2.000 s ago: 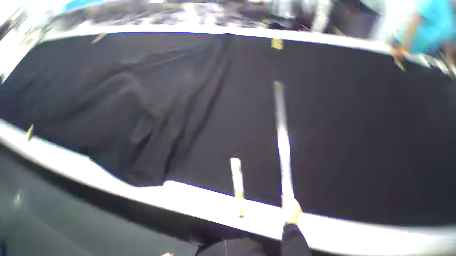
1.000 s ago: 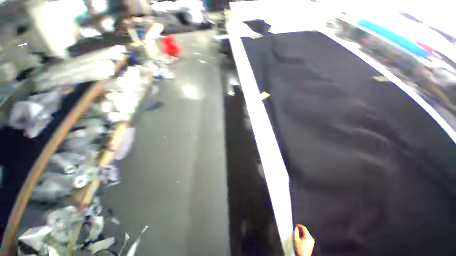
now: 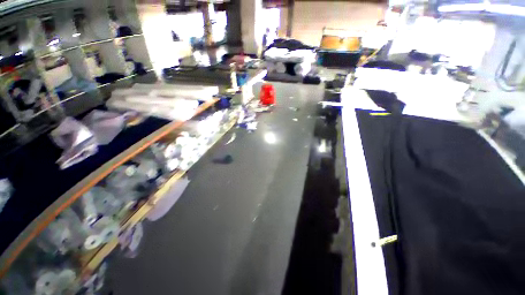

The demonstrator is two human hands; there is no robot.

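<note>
The black fabric ply (image 3: pixel 460 201) lies on the long table at the right, with folds running along its near-left side. The table's white edge (image 3: pixel 361 201) runs beside it towards the far end. A short yellowish metal bar (image 3: pixel 388 239) lies across the fabric border. Another thin yellow bar (image 3: pixel 380 114) lies near the fabric's far end, by a bunched dark fold. White cloth (image 3: pixel 414 86), very bright, lies beyond the black ply. Neither of my hands is in the picture.
A grey floor aisle (image 3: pixel 247 190) runs left of the table. A red bin (image 3: pixel 267 94) stands farther along it. At the left, a wood-edged shelf (image 3: pixel 115 178) holds many pale rolls, and a dark-topped table carries long white rolls (image 3: pixel 161 99) and crumpled cloth.
The view has swung left and up, towards the aisle and the table's far end. The hand seen at the fabric edge has left the picture. The long ruler and the co-worker seen earlier are out of view.
</note>
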